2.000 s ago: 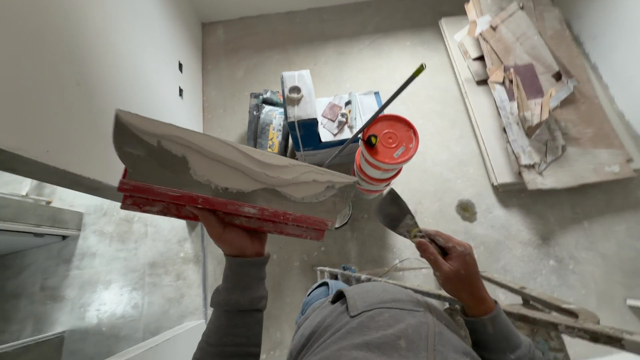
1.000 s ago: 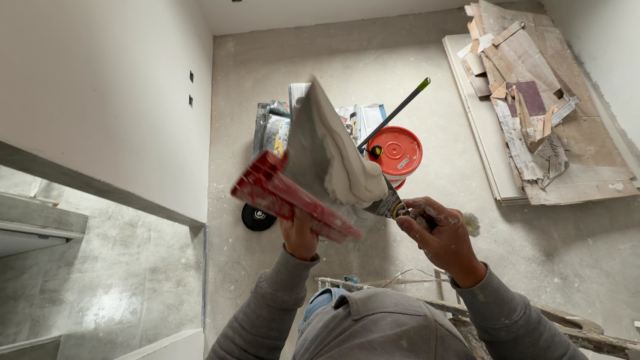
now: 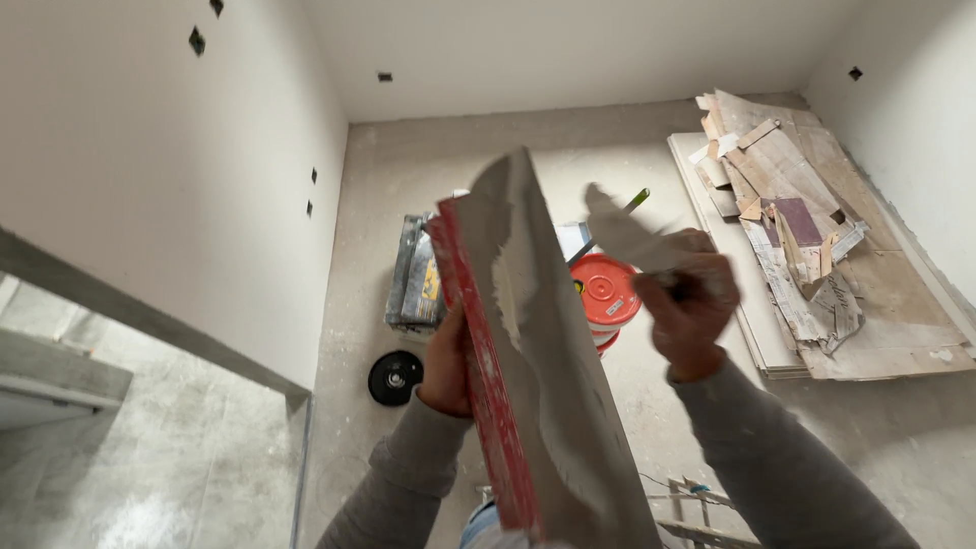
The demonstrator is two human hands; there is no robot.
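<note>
A wide plastering blade (image 3: 549,343) with a red back rail (image 3: 488,381) stands lengthwise before me, wet compound smeared along its face. My left hand (image 3: 448,366) grips the rail from the left side, its fingers partly hidden behind the tool. To the right, my right hand (image 3: 690,301) is closed around the handle of a putty knife (image 3: 621,229), which is blurred and carries pale compound. The knife is apart from the wide blade. Beyond and below my right hand is a red bucket lid (image 3: 602,288) on a white and red bucket.
A toolbox (image 3: 415,274) and a black disc (image 3: 395,378) lie on the floor at left. Torn cardboard and scraps (image 3: 801,229) cover stacked boards (image 3: 724,267) at right. Part of a ladder or wooden frame (image 3: 705,526) shows at lower right. A wall (image 3: 191,191) with an opening borders the left.
The wide blade has turned from nearly crosswise to lengthwise. The putty knife, touching the compound on it one second ago, is now apart from it. The view has tilted up.
</note>
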